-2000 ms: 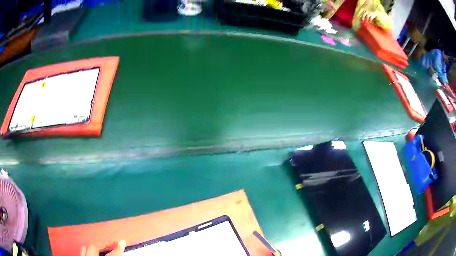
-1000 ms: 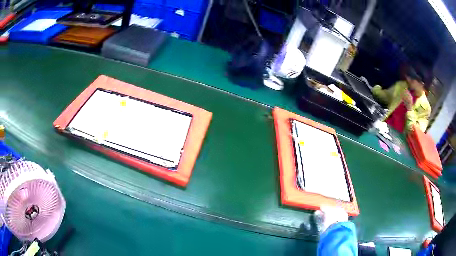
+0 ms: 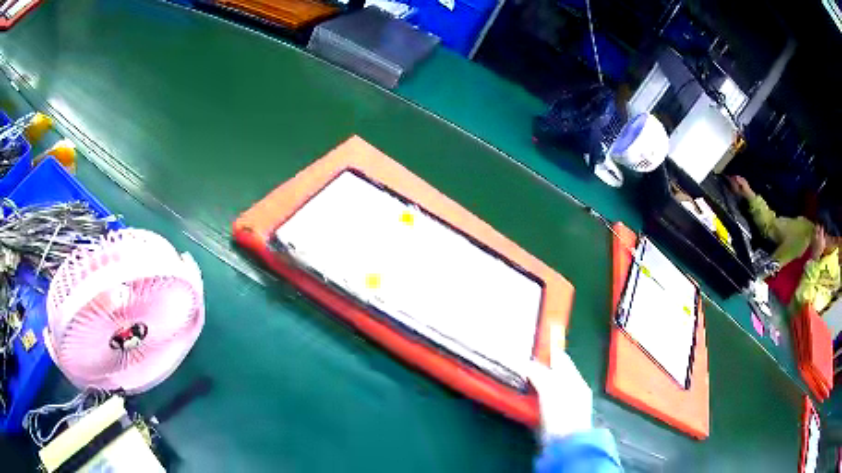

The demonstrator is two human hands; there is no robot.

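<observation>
A red-orange foam pad [image 3: 318,309] lies slanted in the middle, its near edge over the seam between the green conveyor and the bench. On it lies a laptop lid with a white panel back [image 3: 443,268], thin black rim and two yellow tape squares. My right hand [image 3: 561,393], in a white glove and blue sleeve, holds the right end of this pad, fingers over its edge beside the lid's corner; it is blurred and the underside is hidden. My left hand is not in view.
A second foam pad [image 3: 646,393] with a lid [image 3: 660,309] lies to the right on the conveyor. A pink fan [image 3: 125,319] and blue bins with cables [image 3: 55,189] stand at left. A grey stack [image 3: 374,42] is behind. A person [image 3: 803,249] in yellow is at far right.
The view has turned left. My right hand has gone from the right-hand pad to the left-hand one and taken hold of it. That pad has come nearer, over the conveyor's edge.
</observation>
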